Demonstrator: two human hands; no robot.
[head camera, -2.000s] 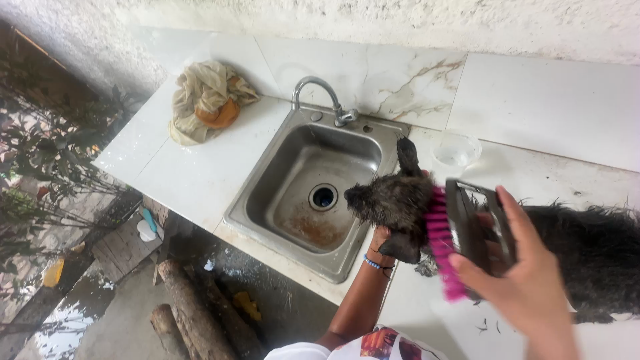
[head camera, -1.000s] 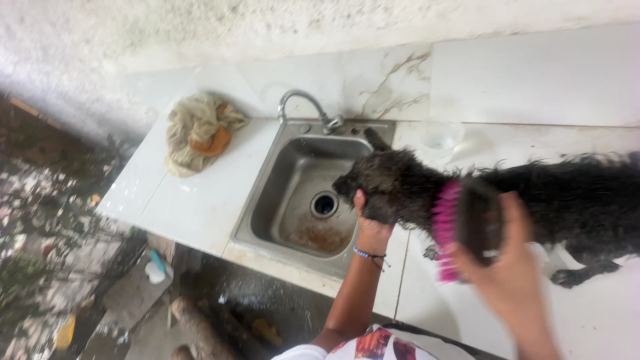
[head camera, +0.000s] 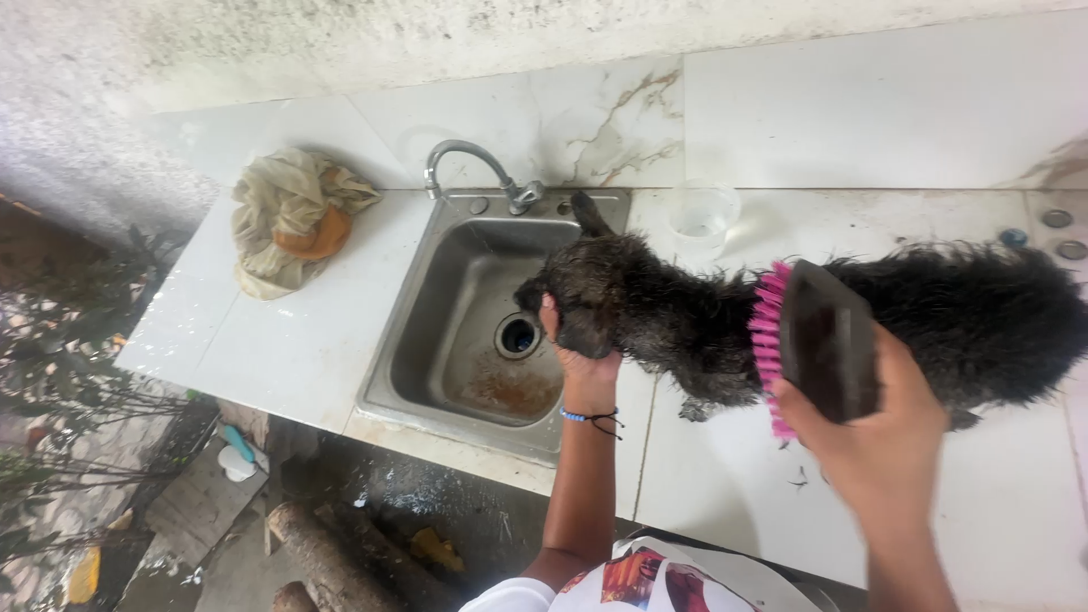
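A wet, dark-furred dog (head camera: 697, 327) lies or crouches along the white tiled counter, its head over the right side of the steel sink (head camera: 459, 314). Under its muzzle and jaw, my left hand (head camera: 582, 353) grips the head, with a beaded bracelet at the wrist. My right hand (head camera: 875, 425) is closed around the dark back of a scrub brush (head camera: 820, 344). The brush's pink bristles face left, at the dog's shoulder and side. Part of the dog's body is hidden behind the brush and my right hand.
A curved faucet (head camera: 476, 153) rises behind the sink. A crumpled cloth (head camera: 289, 221) lies on the left of the counter (head camera: 280, 365), and a clear plastic tub (head camera: 704, 217) stands near the backsplash. Small metal caps (head camera: 1056, 218) sit at far right. Logs (head camera: 331, 557) lie on the floor below.
The dog's body, earlier partly out of frame at the right, now shows further back. The brush has moved from its neck toward its shoulder and side. My left hand remains at its head.
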